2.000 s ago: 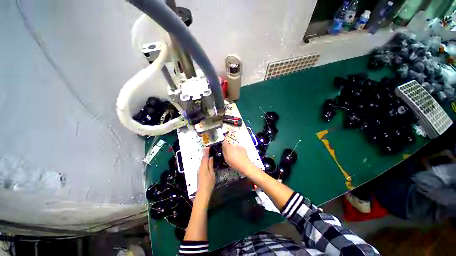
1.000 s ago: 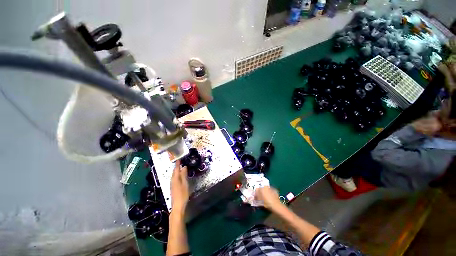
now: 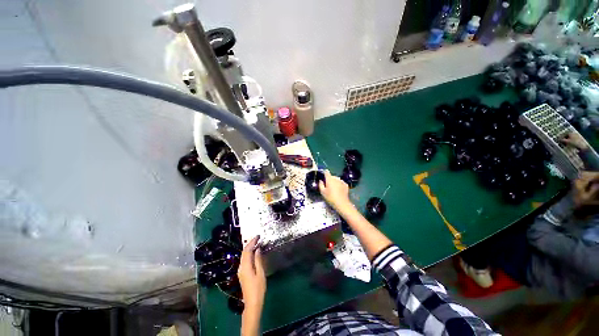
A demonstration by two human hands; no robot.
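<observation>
My right hand (image 3: pixel 333 190) holds a glossy black round unit (image 3: pixel 315 182) over the right side of the machine box's speckled top (image 3: pixel 259 220). My left hand (image 3: pixel 251 268) is at the box's front left corner; whether it touches the box I cannot tell, and no part shows in it. The press head (image 3: pixel 274 191) is above the fixture (image 3: pixel 284 206), where a dark round part shows under it. A red and black handled tool (image 3: pixel 295 159) lies on the box top behind my right hand.
Black units lie left of the box (image 3: pixel 217 259) and right of it (image 3: pixel 376 207). A large black heap (image 3: pixel 489 147) is on the green bench (image 3: pixel 387 147). White crumpled paper (image 3: pixel 353 257) lies beside the box. A coworker's hands (image 3: pixel 578 154) are at a white gridded tray (image 3: pixel 548 131). A grey hose crosses above.
My right hand has moved from the white paper to the box top and now holds a black unit. My left hand has drawn back from the fixture. The coworker's hand has reached the tray.
</observation>
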